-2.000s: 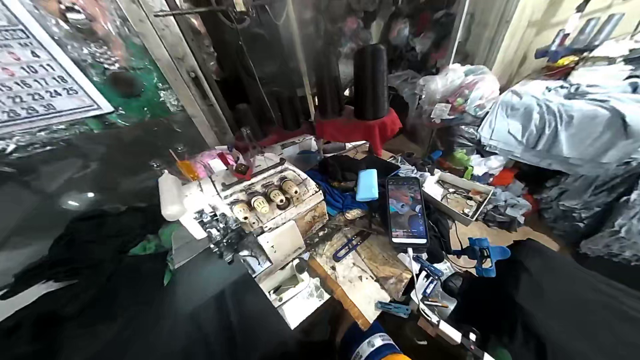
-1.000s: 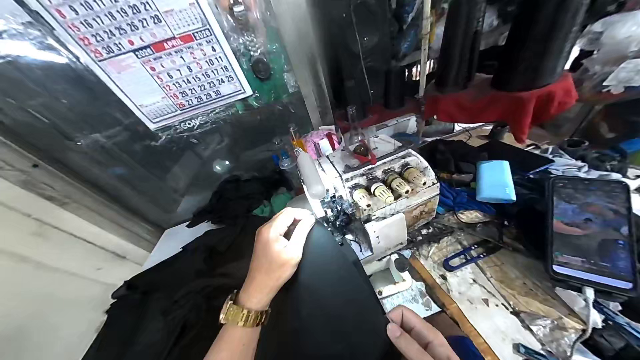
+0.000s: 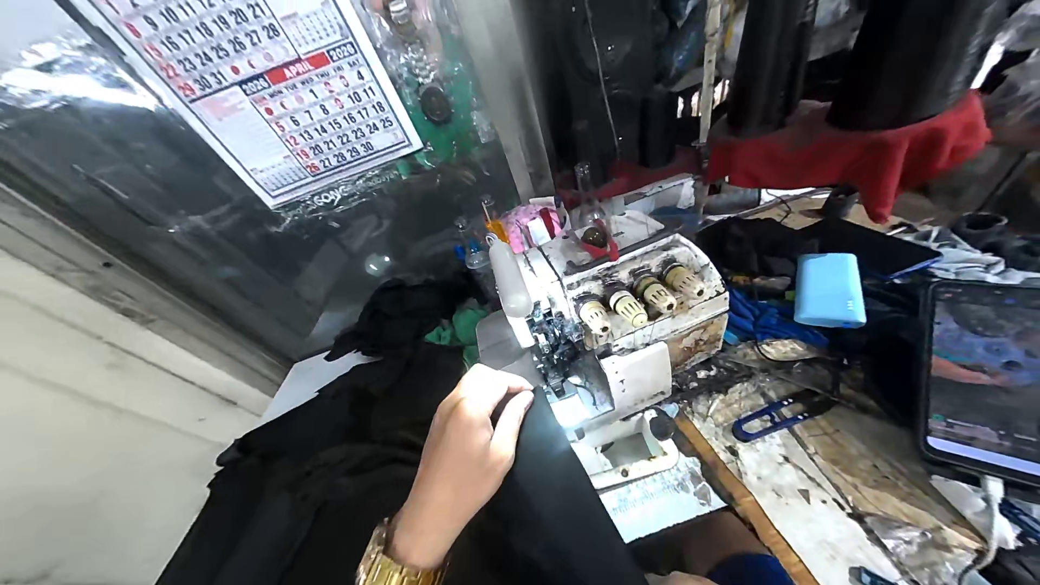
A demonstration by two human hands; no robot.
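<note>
My left hand (image 3: 475,443), with a gold watch at the wrist, pinches the edge of black fabric (image 3: 552,487) between thumb and fingertips. It is just in front of the needle and presser-foot area of a white overlock sewing machine (image 3: 642,301). The fabric runs from there down toward the bottom of the view, over the machine's left side. Of my right hand (image 3: 682,578) only a sliver shows at the bottom edge, beside the fabric; what its fingers do is hidden. Several tension dials line the machine's front.
Blue thread snips (image 3: 768,418) lie on the worn table right of the machine. Beyond are a light blue power bank (image 3: 829,290) and a phone (image 3: 983,378) with a cable. Black cloth (image 3: 414,317) is heaped behind left; a calendar (image 3: 325,106) hangs above.
Two seconds ago no hands showed. One second ago both hands were at the fabric; since then the right hand has dropped mostly out of view at the bottom. The left stays near the presser foot.
</note>
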